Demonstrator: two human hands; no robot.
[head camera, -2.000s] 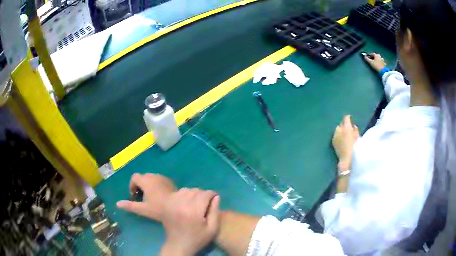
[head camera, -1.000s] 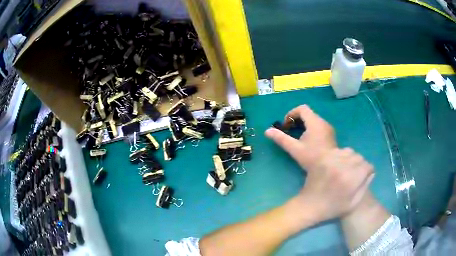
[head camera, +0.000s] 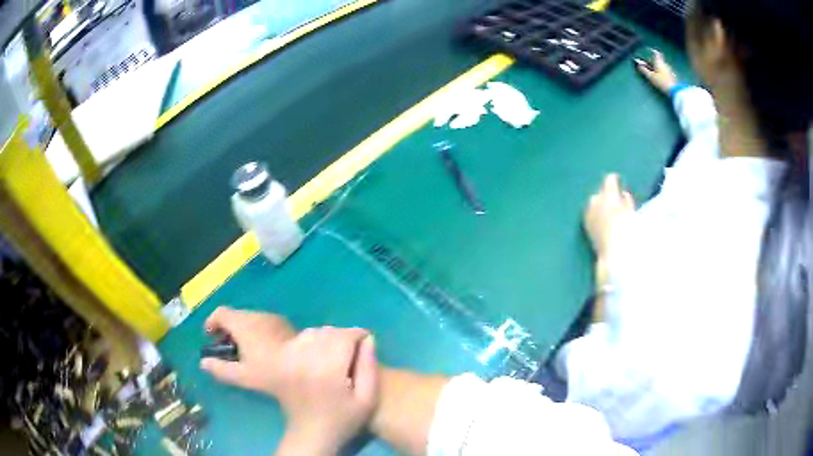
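Note:
My right hand (head camera: 254, 349) is at the lower left, over the green mat. It holds a small black thing (head camera: 220, 350), apparently a binder clip, between thumb and fingers; blur hides its detail. My left hand (head camera: 328, 378) is closed around my right wrist, its fingers lying across it. Loose binder clips (head camera: 169, 414) with tan edges lie in a blurred heap at the lower left, left of my right hand.
A white bottle (head camera: 267, 218) stands by the yellow edge tape (head camera: 374, 153). A thin dark tool (head camera: 461, 183), white wipes (head camera: 510, 104) and clear tape (head camera: 410, 289) lie on the mat. A black tray (head camera: 557, 40) is beyond. A coworker in white (head camera: 677, 285) sits at right.
The view has swung from the clip box and foam tray back to the coworker's side. My left hand stays around my right wrist, and my right hand still holds the small black thing.

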